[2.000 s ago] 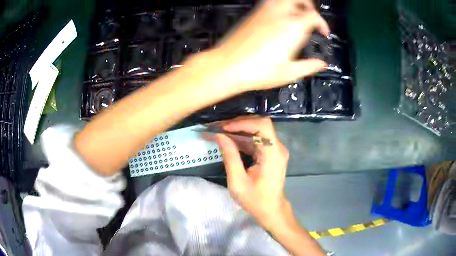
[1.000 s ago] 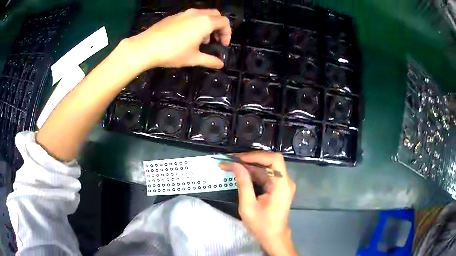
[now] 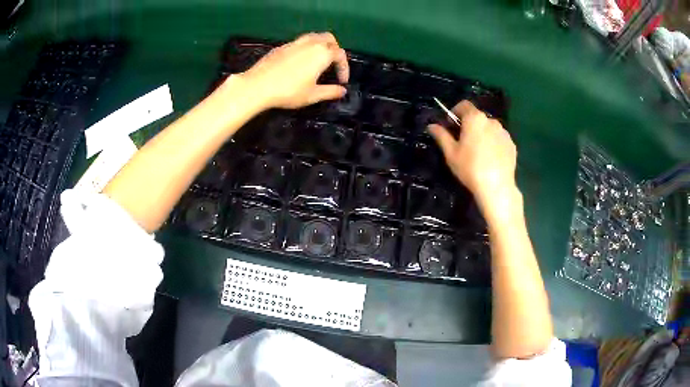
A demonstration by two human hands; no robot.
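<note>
The black tray (image 3: 287,198) lies on the green bench with round dark housings (image 3: 318,237) in many pockets. My left hand (image 3: 306,74) is over its upper middle, thumb and fingers curled around a dark gap; whether a part is between them cannot be told. A round part (image 3: 348,100) shows in the pocket by the thumb. My right hand (image 3: 482,147) is over the tray's right part and holds slim tweezers (image 3: 446,110), tip pointing up and left. The white backing sheet (image 3: 333,297) with rows of tiny dark rings lies near the bench edge, untouched.
White paper strips (image 3: 130,119) lie at left, partly behind my left forearm. A second black tray (image 3: 45,143) is at far left. A clear tray or bag of small glittering parts (image 3: 616,234) is at right. Part of something blue (image 3: 582,363) shows below the bench edge.
My right hand has moved up from the backing sheet to the tray's right part, with the tweezers. My left hand, which gripped a dark part, stays over the tray's upper middle. The camera view has shifted.
</note>
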